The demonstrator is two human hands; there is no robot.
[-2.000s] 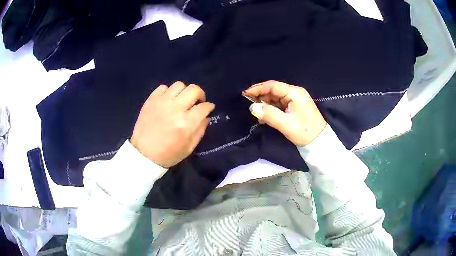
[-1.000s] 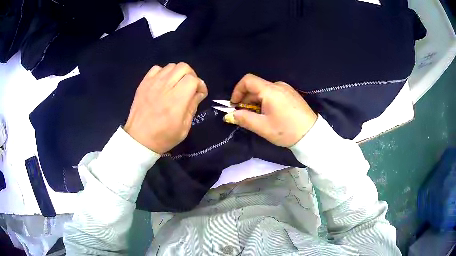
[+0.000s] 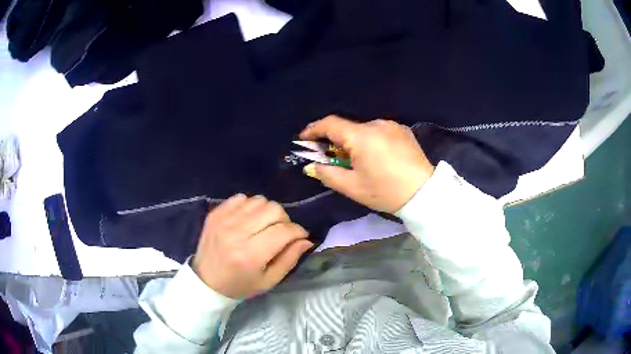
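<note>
A large dark garment point(image 3: 187, 138) lies spread over the white table, with a pale zigzag seam running across its near part. My right hand point(image 3: 377, 162) holds thread snips point(image 3: 322, 155), blades apart and pointing left, over small white lettering point(image 3: 293, 159) on the cloth. A pale yellow patch shows on the right thumb. My left hand point(image 3: 250, 245) lies at the near edge of the garment, fingers curled over the cloth below the seam. Its fingertips seem to pinch the cloth, partly hidden.
Dark garment pile point(image 3: 104, 38) at the far left. A narrow dark fabric strip point(image 3: 62, 235) lies at the left table edge. A white tub rim point(image 3: 612, 104) is at the right. Clear plastic point(image 3: 41, 304) hangs at the lower left, and a blue bundle point(image 3: 609, 290) is at the lower right.
My left hand has moved down from beside the lettering to the near edge. The snips stay open near the lettering. The garment has shifted slightly right.
</note>
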